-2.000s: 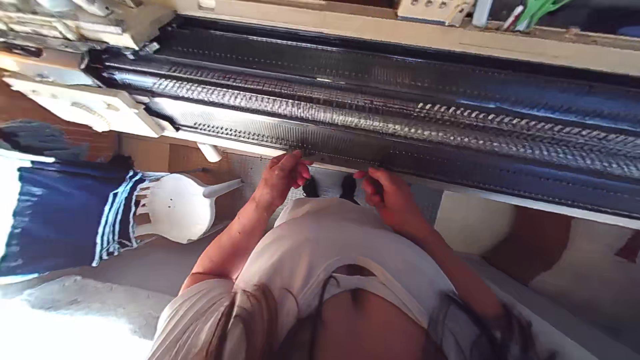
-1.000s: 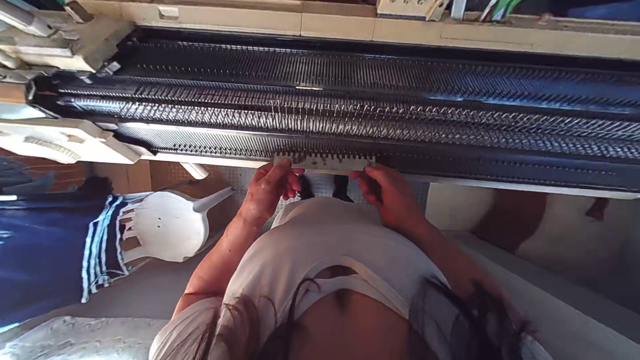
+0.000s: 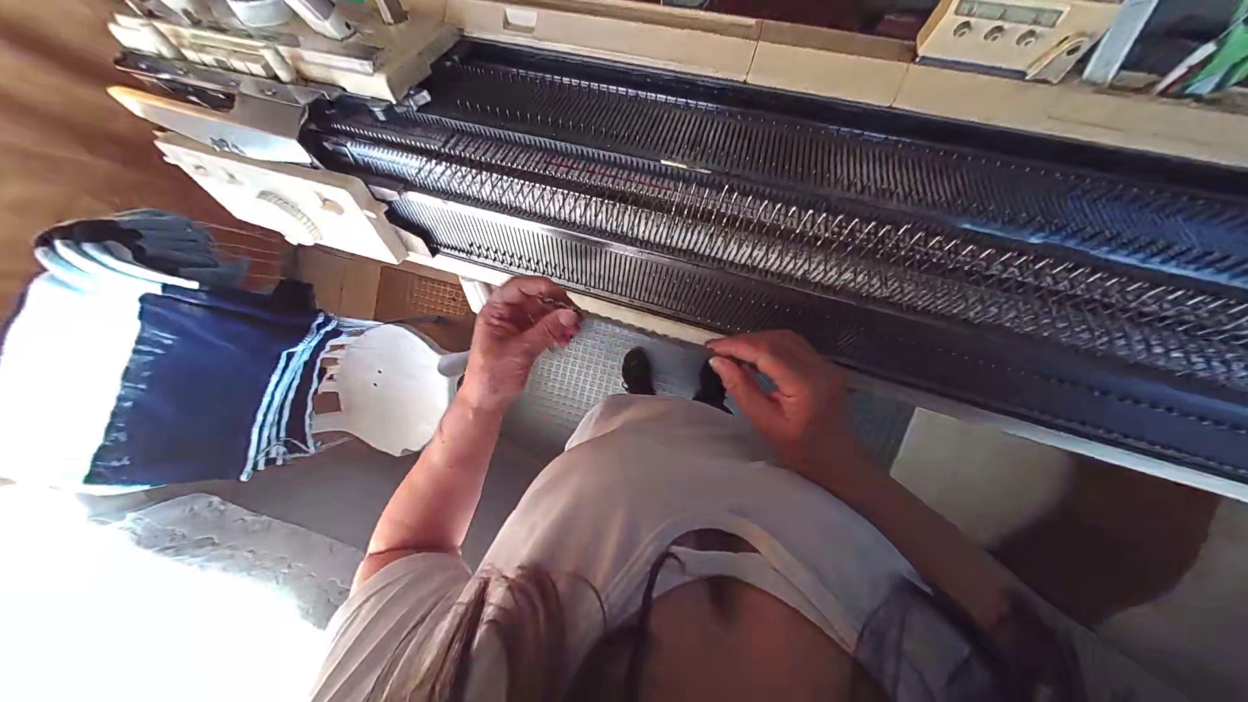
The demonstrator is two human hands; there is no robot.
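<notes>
A double-bed knitting machine [image 3: 624, 263] with rows of metal needles stretches across in front of me. My left hand [image 3: 522, 336] is closed, thumb against fingers, just off the machine's front edge. Further right along that edge, my right hand [image 3: 785, 390] pinches with thumb and forefinger. A thin toothed strip [image 3: 648, 332], seen almost edge-on, seems to run between my fingertips; its ends are hidden in my hands. At the machine's left end sit the upper carriage [image 3: 292, 58] and the pale lower carriage [image 3: 283, 195].
A white plastic chair [image 3: 385, 390] stands at left, with dark blue knitted fabric with striped edging [image 3: 210, 380] over it. My shoes [image 3: 637, 370] are on a textured mat [image 3: 565, 375]. A beige control unit [image 3: 1014, 34] and a green item [image 3: 1219, 68] lie behind the machine.
One second ago the pale toothed strip lay flat against the front needle bed between my hands; now it shows nearly edge-on, nearer my body. The view has tilted.
</notes>
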